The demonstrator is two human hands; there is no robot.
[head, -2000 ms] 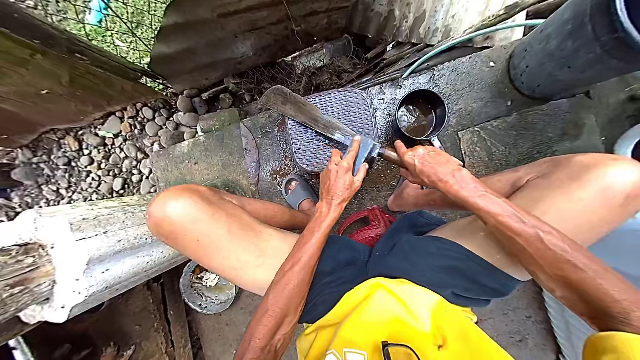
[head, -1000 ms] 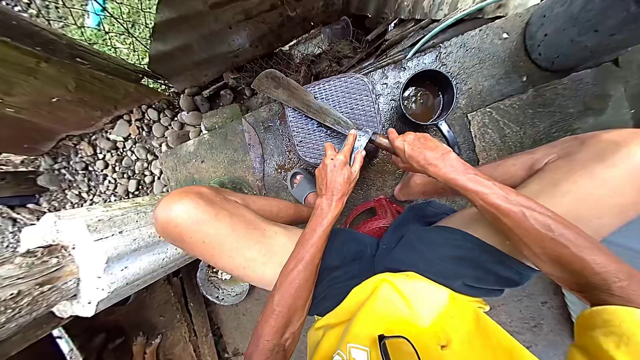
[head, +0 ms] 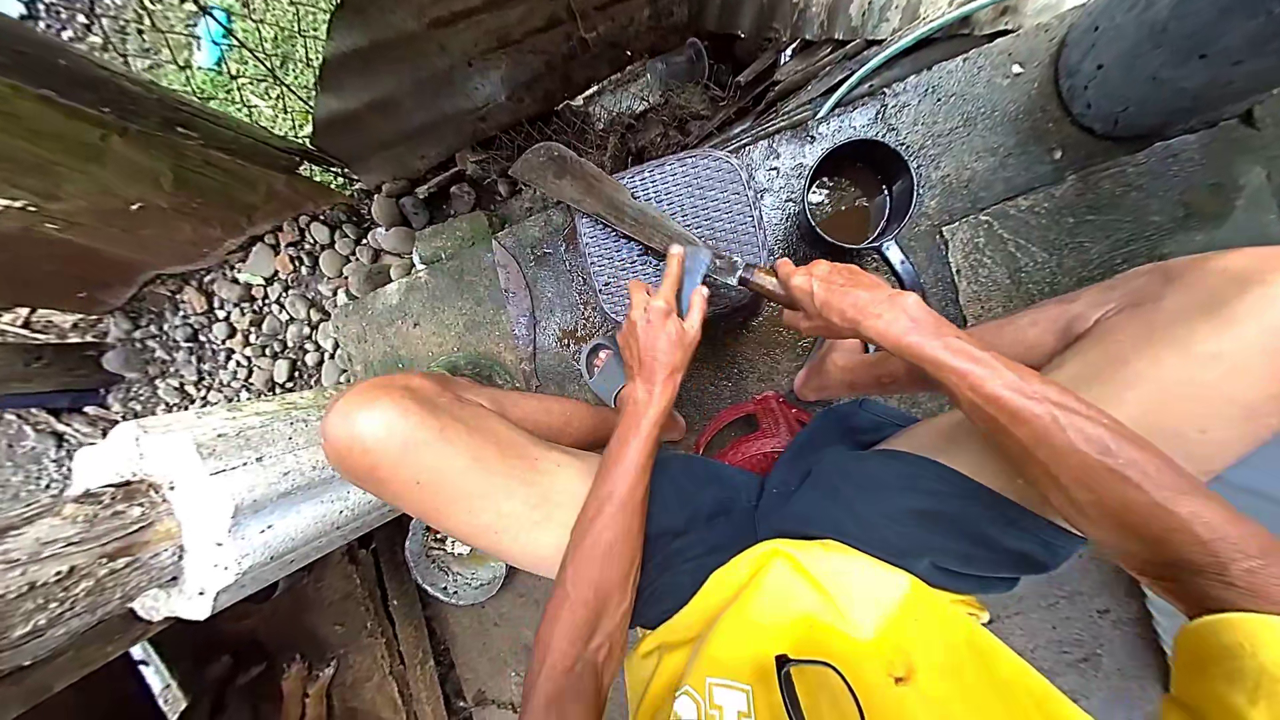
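A machete [head: 610, 203] with a broad, dull blade points to the upper left. My right hand [head: 828, 298] is closed around its wooden handle. A small blue-grey block, perhaps a sharpening stone [head: 694, 278], lies against the blade near the handle, held by the fingers of my left hand [head: 662, 325]. Beneath the blade is a grey woven-pattern plastic stool top or lid [head: 690, 200]; which of these I cannot tell. To its right, a black mug-shaped pot [head: 812, 215] with a handle holds brownish water.
A red plastic object [head: 765, 430] lies between my legs. My foot wears a grey slipper [head: 606, 375]. A metal bowl [head: 455, 575] is below my left knee. A white-painted post [head: 290, 500] lies left, beside pebbles [head: 250, 310]. A dark cylinder [head: 1160, 60] stands upper right.
My left hand and the blue-grey block have shifted slightly along the blade near the handle. The machete stays in my right hand.
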